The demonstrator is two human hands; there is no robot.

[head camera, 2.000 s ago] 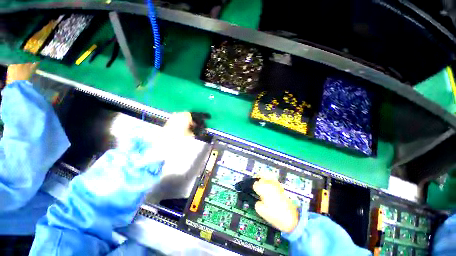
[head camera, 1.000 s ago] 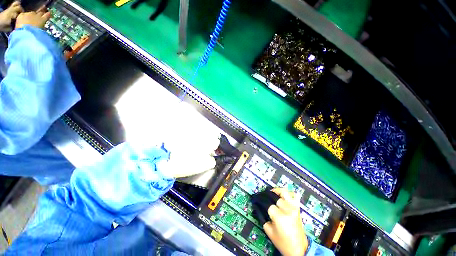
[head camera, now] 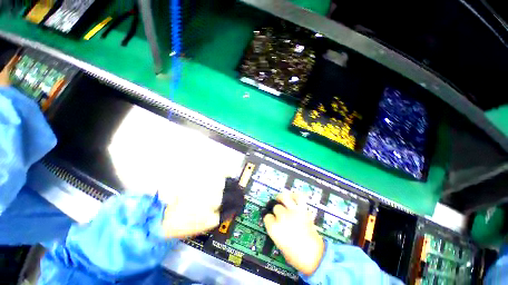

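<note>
A black carrier [head camera: 252, 260] holds rows of green circuit boards [head camera: 247, 237] in front of me. My left hand [head camera: 200, 209], washed out by glare, is at the carrier's left edge, its black-covered fingers over the orange clamp. My right hand [head camera: 294, 227] is over the middle of the boards, its black-covered fingertips bent down close to them. Whether either hand holds a small part cannot be seen. Beyond the carrier lie trays of brown-silver components [head camera: 278, 60], yellow components [head camera: 328, 123] and blue-violet components [head camera: 396, 133].
A conveyor [head camera: 83, 131] with a glaring metal plate runs left. Other carriers show at right [head camera: 445, 259] and upper left [head camera: 36, 75]. A neighbour's blue sleeve [head camera: 19, 133] is at left. A blue coiled cord [head camera: 176, 44] hangs before the green bench. A metal-edged shelf [head camera: 356, 42] crosses above.
My left hand has moved from the plate beside the carrier onto its left edge. My right hand stays over the boards, its fingers more bent. The view has turned and shifted.
</note>
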